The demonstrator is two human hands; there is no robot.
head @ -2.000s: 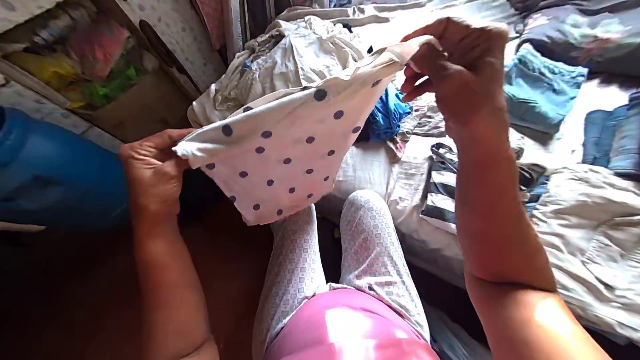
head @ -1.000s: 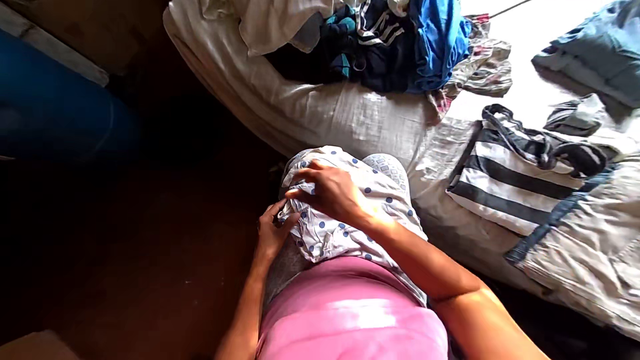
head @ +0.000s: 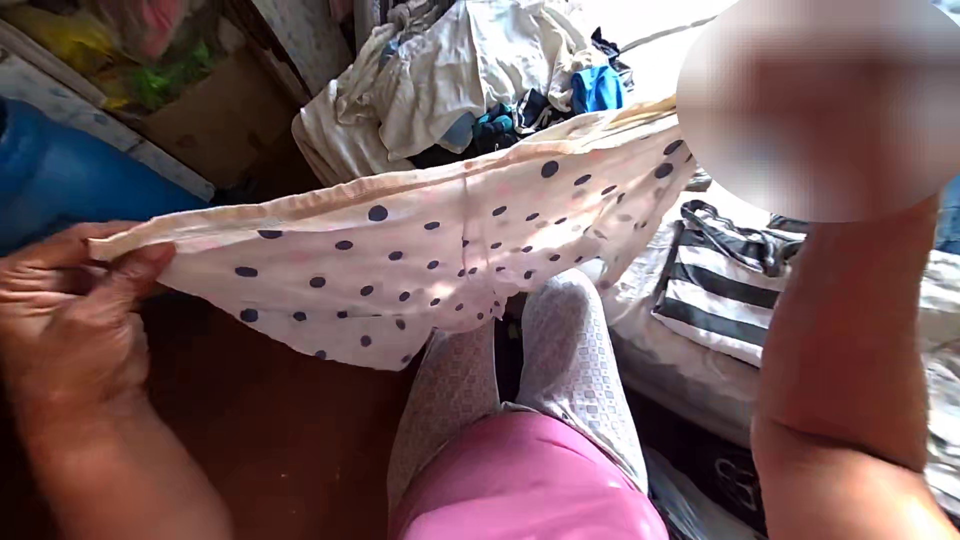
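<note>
A white polka-dot cloth garment [head: 420,255] with an elastic-looking waistband hangs stretched out in front of my knees. My left hand [head: 82,300] pinches one end of the band between thumb and fingers, at the left. The other end rises to the upper right and runs behind a blurred patch. That patch hides my right hand [head: 832,112]; only the forearm below it shows, so its grip cannot be seen. The garment's lower edge hangs close to my knees, in patterned light trousers [head: 577,352].
A heap of cream cloth [head: 450,82] and a blue garment [head: 598,88] lie on the bed ahead. A folded black-and-white striped garment [head: 720,292] is at the right. A blue barrel [head: 75,172] and a cardboard box [head: 225,112] stand at the left.
One second ago the polka-dot garment lay bunched on my lap under both hands; now it is raised and spread wide. The view has tilted up.
</note>
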